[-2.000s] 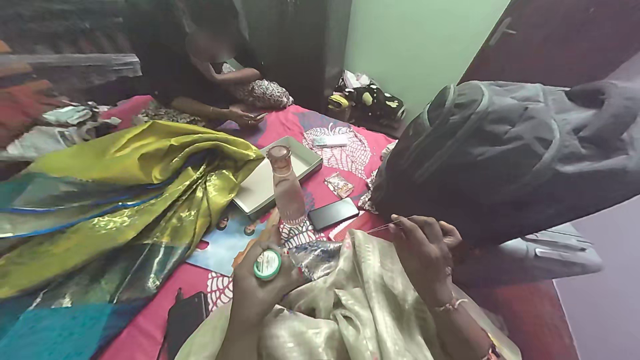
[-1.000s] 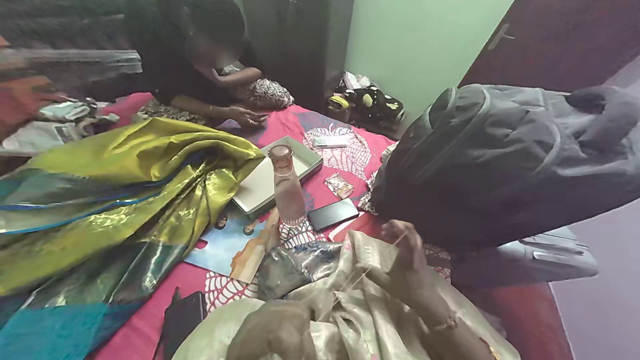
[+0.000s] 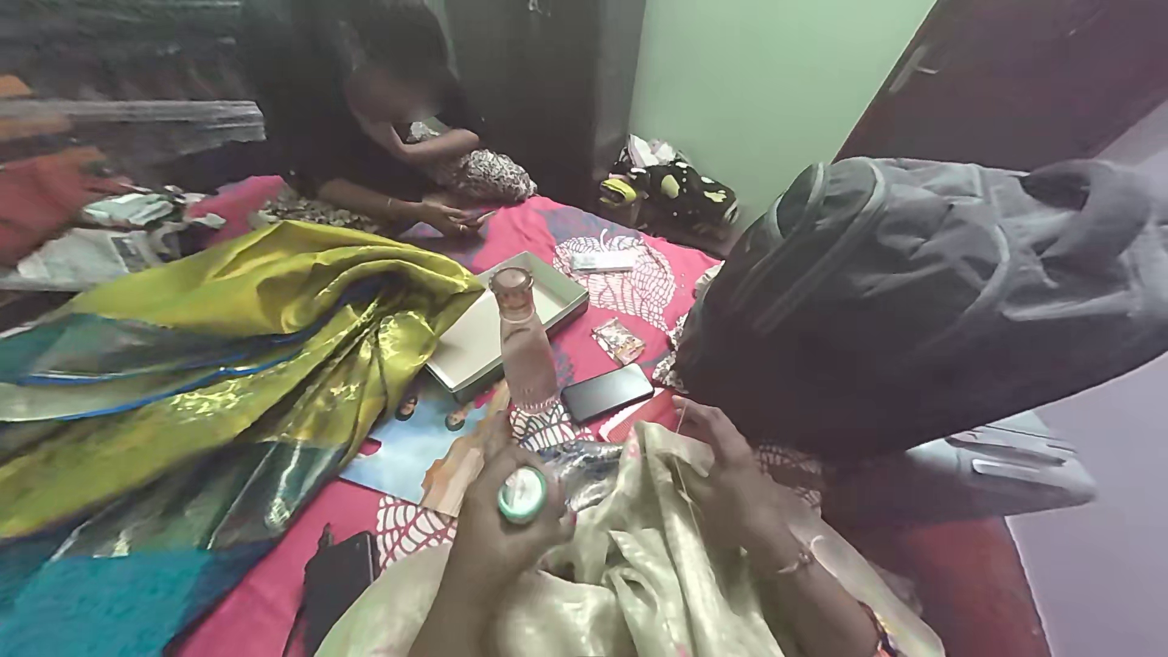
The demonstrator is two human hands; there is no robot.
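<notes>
My left hand [image 3: 511,520] is closed around a green-rimmed spool of thread [image 3: 523,495], its round end facing up. Pale golden fabric [image 3: 630,566] lies across my lap and rises between my hands. At the fabric's right edge, my right hand [image 3: 721,456] has its thumb and fingertips pinched together, with a thin thread [image 3: 684,484] running down from them over the cloth. A needle cannot be made out. Just beyond my hands stand a clear glass bottle [image 3: 527,356] and a black smartphone [image 3: 608,393].
A shallow tray-like box [image 3: 465,379] lies behind the bottle. Yellow-green and teal shiny fabric [image 3: 274,338] spreads at left. A large grey covered bundle [image 3: 912,301] bulks at right. Another person's hand [image 3: 453,217] rests across the bed. A dark pouch [image 3: 339,584] lies at lower left.
My left hand, low over the fabric a second ago, is now raised, with the spool's round end in view again. My right hand stays near the fabric's right edge.
</notes>
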